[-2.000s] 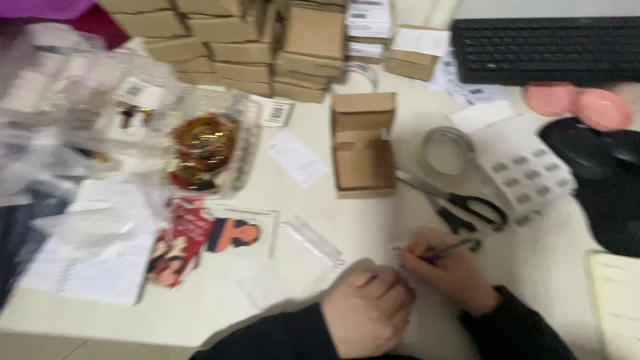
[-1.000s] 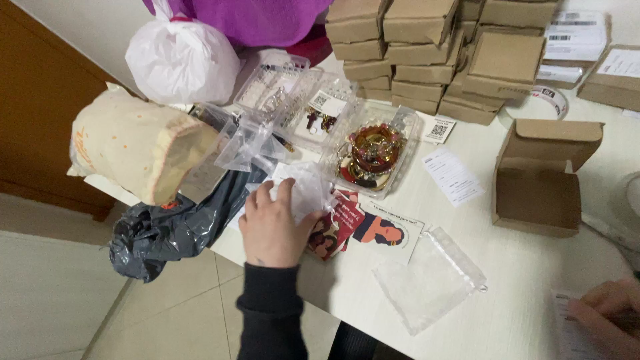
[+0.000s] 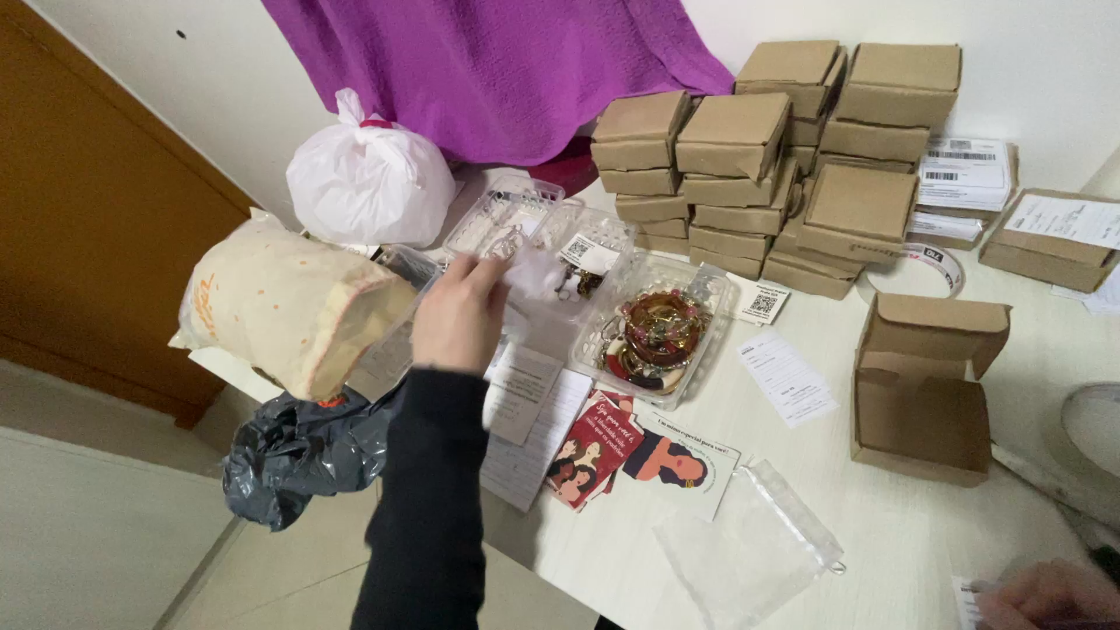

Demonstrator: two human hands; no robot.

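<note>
My left hand, in a black sleeve, is raised over the table's left part with a blurred, whitish sheer pouch at its fingertips. Right of it, a clear plastic basket holds bangles and bracelets. Another clear basket lies behind the hand. Below are a handwritten notebook, red printed cards and a card with a drawn figure. My right hand, blurred at the bottom right corner, touches a small paper slip; its fingers are partly cut off. A sheer organza pouch lies flat between the hands.
Stacked cardboard boxes stand at the back, beside a tape roll. An open cardboard box sits at right. A white plastic bag, a cream bag and a dark plastic bag crowd the left edge.
The view has swung left. Since one second ago, my left hand has risen from the papers, lifting whitish sheer material off the notebook. Two seconds ago both hands were together near the scissors.
</note>
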